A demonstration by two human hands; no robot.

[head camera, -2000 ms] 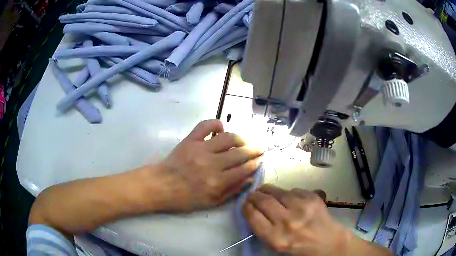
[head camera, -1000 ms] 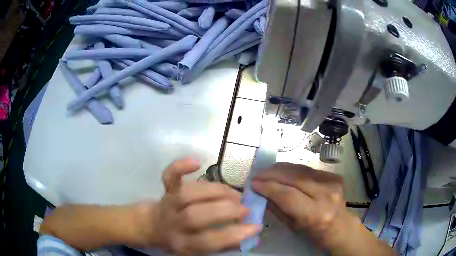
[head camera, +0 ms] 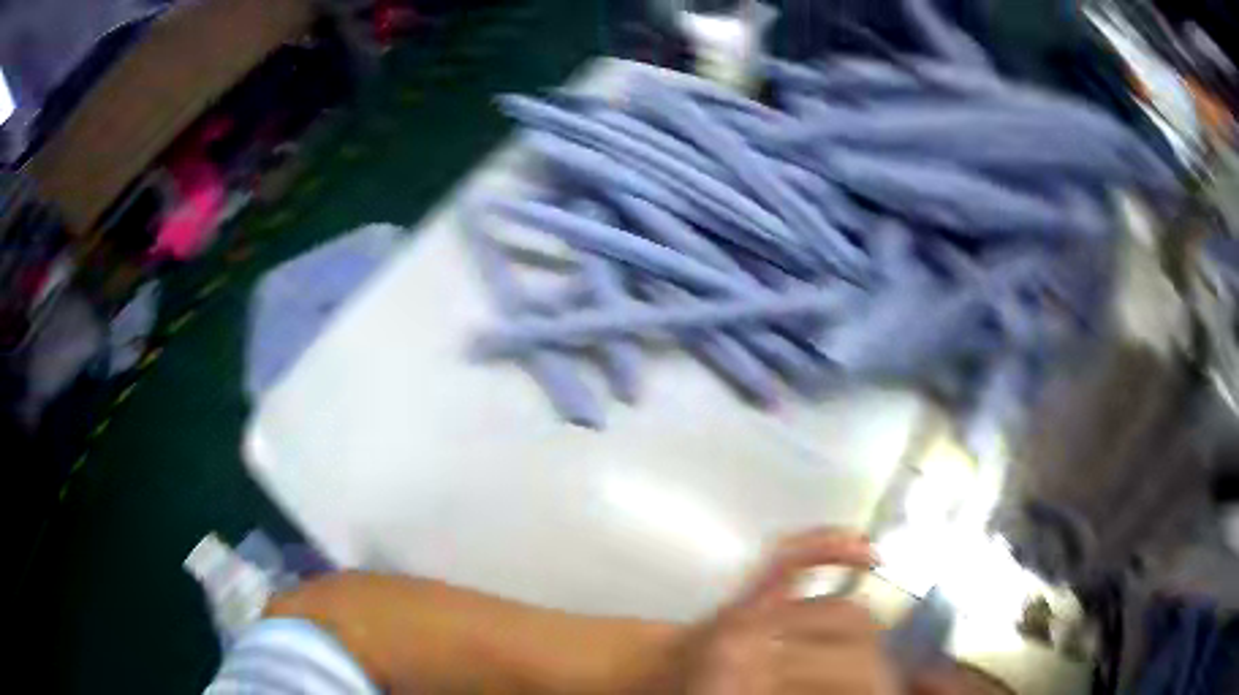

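Note:
The view is strongly blurred. My left hand (head camera: 802,625) is at the bottom, right of centre, cut off by the lower edge, with thumb and finger curved. A small blue-grey piece of the strap (head camera: 924,627) shows just right of it; whether the hand grips it is unclear. Only a skin-coloured sliver of my right hand (head camera: 981,678) shows at the bottom edge, and its fingers are hidden. The bright lamp spot on the machine bed (head camera: 951,543) lies above and right of the strap.
Blue-grey finished-looking straps (head camera: 652,231) are heaped on the far part of the white table (head camera: 449,462). The blurred sewing machine (head camera: 1121,421) stands at right. Dark blue flat strips (head camera: 1185,645) show at lower right. A green floor (head camera: 163,462) with yellow dashes lies left.
The view has swung left, so the table, heap and machine appear shifted right and down. My hands now sit at the lower right, mostly cut off, and little of the strap shows.

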